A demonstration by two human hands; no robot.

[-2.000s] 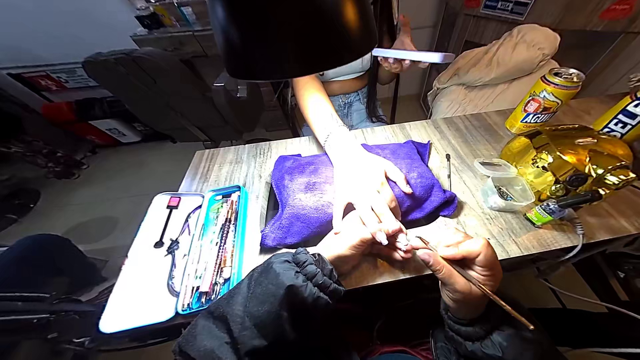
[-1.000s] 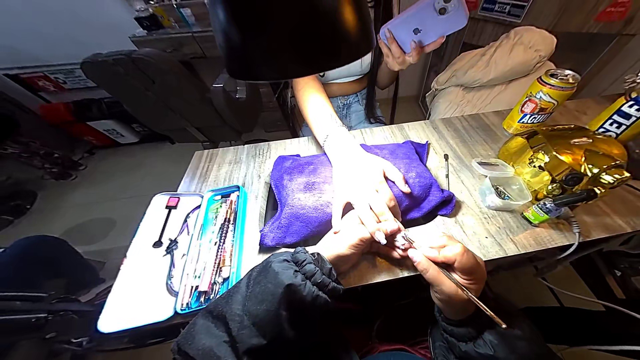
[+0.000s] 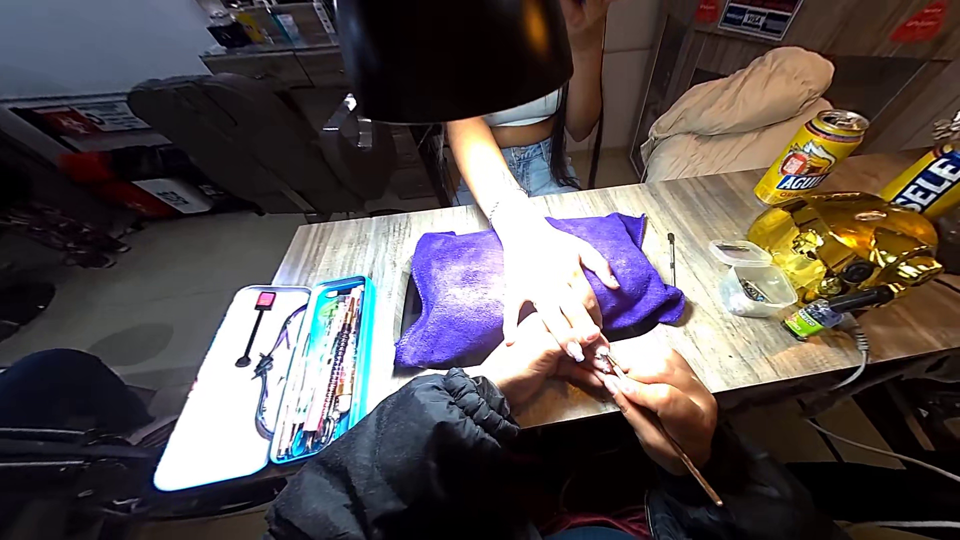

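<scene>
My left hand [image 3: 529, 363] holds the fingers of the other person's hand [image 3: 544, 262], which lies palm down over a purple towel [image 3: 461, 300]. My right hand [image 3: 667, 401] grips a thin wooden-handled brush [image 3: 679, 450]; its tip touches a fingernail of that person. Bright light washes out part of the fingers. To the left lies an open blue case [image 3: 367, 360] with several slim brushes and tools inside. Right of the towel are a thin dark tool [image 3: 672, 259], a small clear container [image 3: 757, 291] with tiny pieces in it and a small green-labelled bottle [image 3: 804, 321].
A black lamp shade [image 3: 454, 60] hangs above the towel. At the right of the wooden table [image 3: 705, 352] stand a yellow Aguila can [image 3: 811, 157], another can [image 3: 930, 176] and a shiny gold object [image 3: 847, 232] with a cable [image 3: 861, 356]. A person sits opposite.
The other person's phone, seen tilting upright in the earlier frames, is out of sight now, and the raised hand is higher. My hands have stayed at the same fingers.
</scene>
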